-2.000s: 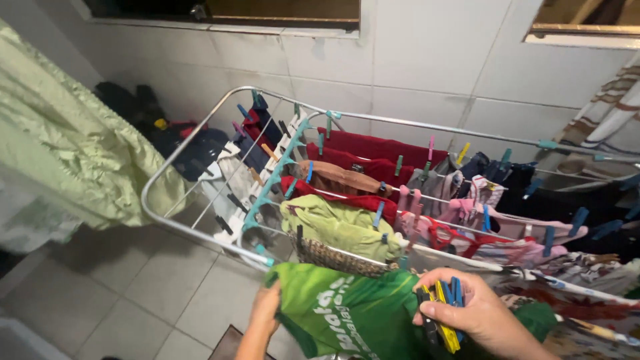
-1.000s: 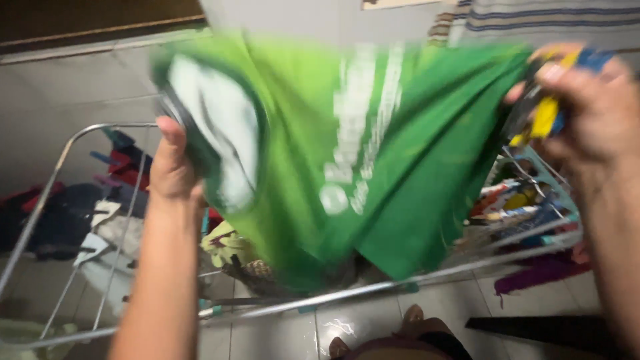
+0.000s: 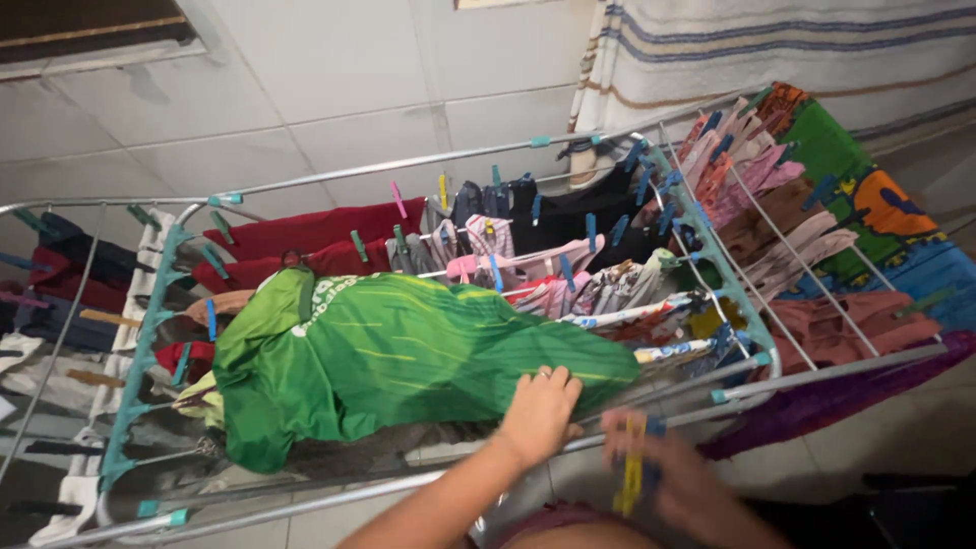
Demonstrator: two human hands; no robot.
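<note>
A green jersey (image 3: 412, 351) with white lettering lies spread over the near part of a metal folding drying rack (image 3: 381, 164) with teal plastic fittings. Its lower end is under my left hand (image 3: 542, 412), whose fingers grip the cloth near the rack's front rail. Just right of it, beyond the jersey's edge, my right hand (image 3: 656, 457) is blurred and holds several clothespins (image 3: 631, 473), yellow and dark blue. The right hand does not touch the jersey. Whatever lies beneath the jersey is mostly hidden.
Dark red cloth (image 3: 328, 229), pink garments (image 3: 549, 259) and black items hang from the rack with clothespins. Rust-coloured clothing (image 3: 846, 324) and a colourful printed cloth (image 3: 892, 198) hang at the right wing. A striped curtain (image 3: 762, 53) hangs behind; a tiled wall (image 3: 343, 61) stands at the back.
The jersey, held up between both hands a second ago, now lies across the rack. My left hand has moved to its lower end; my right hand has let go of it, keeping the clothespins.
</note>
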